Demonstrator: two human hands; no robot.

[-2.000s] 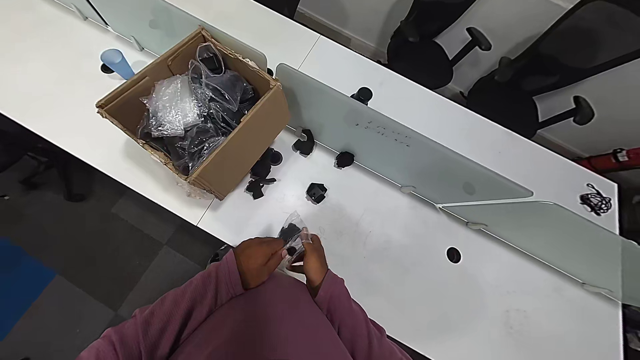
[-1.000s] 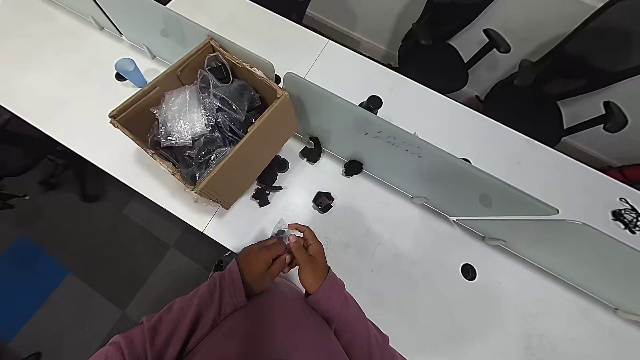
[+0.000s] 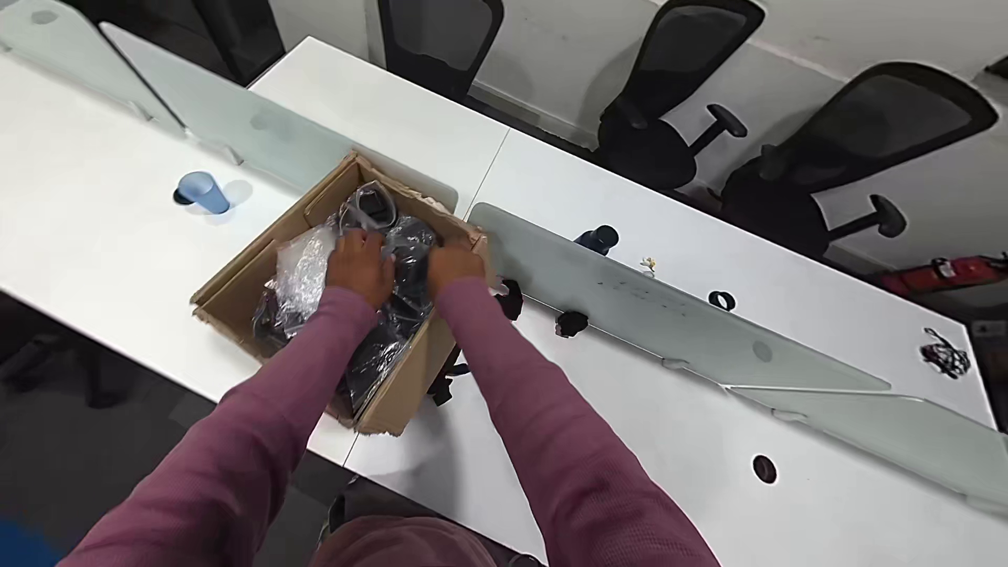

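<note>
Both my hands reach into an open cardboard box point(image 3: 421, 394) on the white desk. My left hand point(image 3: 361, 268) rests on the contents between bubble wrap point(image 3: 303, 272) and dark items in clear plastic bags point(image 3: 413, 244); its fingertips are partly hidden. My right hand point(image 3: 455, 268) is at the box's right inner side, its fingers bent down among the bags. Whether either hand grips anything cannot be seen. Black parts, one of them point(image 3: 571, 323) near the glass divider, lie right of the box, partly behind my right forearm.
A blue cup point(image 3: 203, 192) stands left of the box. Frosted glass dividers point(image 3: 630, 295) run along the desk's middle. Beyond them are a dark bottle point(image 3: 598, 239), a black ring point(image 3: 721, 300) and a coiled cable point(image 3: 945, 354). Black mesh chairs point(image 3: 661, 94) stand behind the far desk.
My hands were together near the desk's front edge, holding a small clear plastic bag with something dark; now they are apart inside the box. The bag is no longer distinguishable. The view has shifted left.
</note>
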